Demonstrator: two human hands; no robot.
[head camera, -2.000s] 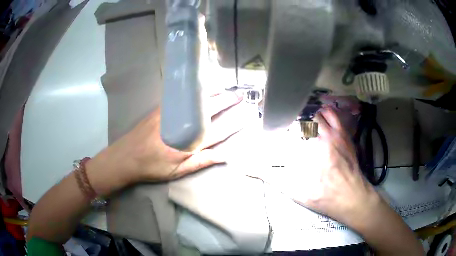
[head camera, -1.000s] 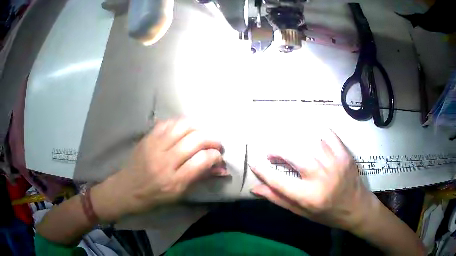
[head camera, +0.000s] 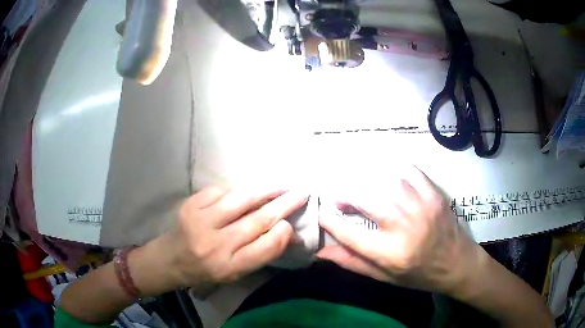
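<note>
A taupe garment panel (head camera: 151, 147) lies on the white machine table, left of centre, glaring white under the lamp, with a seam line running down it. Its near part hangs over the table's front edge. My left hand (head camera: 237, 234) lies on the panel's near edge, fingers bent, pinching the cloth. My right hand (head camera: 401, 230) is just right of it, fingertips and thumb at the cloth's edge near a dark vertical line. Whether the right fingers hold the cloth is hard to tell in the glare.
The lamp (head camera: 147, 41) is at the upper left. The presser foot area (head camera: 308, 54) is at the top centre. Black shears (head camera: 467, 96) and a thin dark stick (head camera: 537, 96) lie at the right. A printed ruler (head camera: 513, 206) runs along the near edge. Pink cloth hangs far left.
The view has tilted down from the machine head. Both hands have come from the needle area to the front edge with the cloth. Since one second ago, the left fingers have moved closer to the right hand.
</note>
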